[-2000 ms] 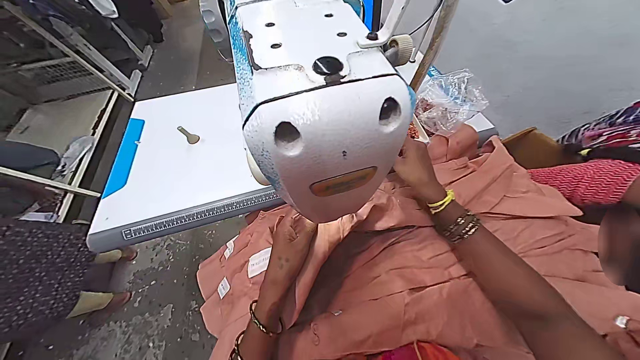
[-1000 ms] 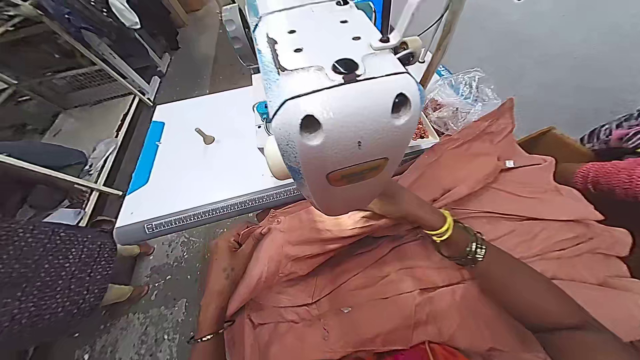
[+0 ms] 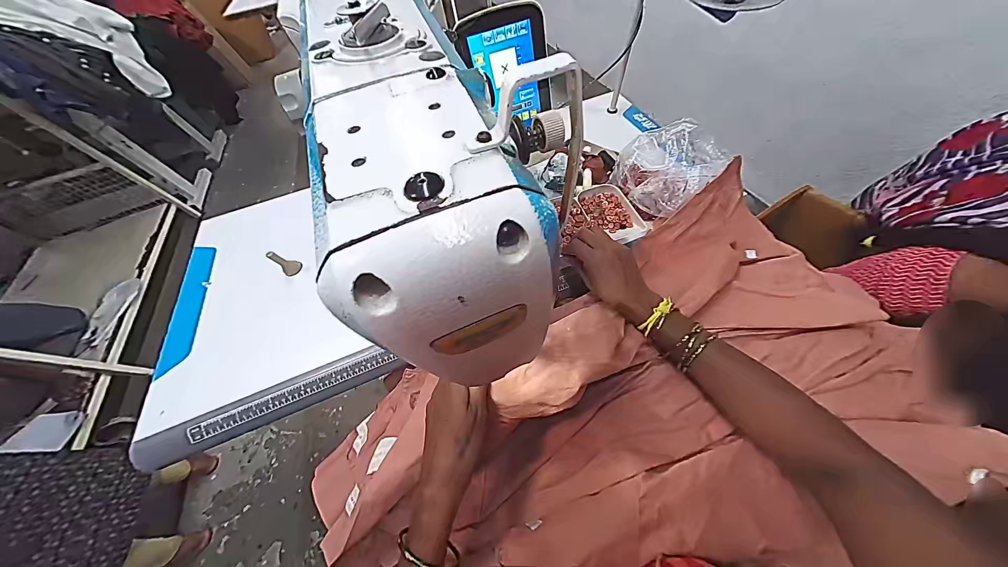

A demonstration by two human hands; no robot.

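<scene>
A white industrial sewing machine head point(image 3: 441, 268) fills the upper middle and hides its needle area. Salmon-coloured cloth point(image 3: 669, 441) with small white labels spreads below and to the right of it. My left hand point(image 3: 461, 402) rests on the cloth at the machine's underside; its fingers are hidden beneath the head. My right hand point(image 3: 602, 264) is right of the head, fingertips at a tray of small reddish buttons point(image 3: 606, 211). Whether those fingers hold a button cannot be seen. A clear plastic bag point(image 3: 669, 165) lies behind the tray.
The white machine table point(image 3: 260, 331) has a ruler strip along its front edge and a small key-like metal piece point(image 3: 284, 264) on it. A control screen point(image 3: 504, 63) stands behind the machine. A cardboard box point(image 3: 811, 224) and another person's patterned clothing are at the right. A person stands at lower left.
My right hand has moved from the cloth beside the machine head up to the button tray. My left hand has shifted from the cloth's left part to under the head. The view has shifted.
</scene>
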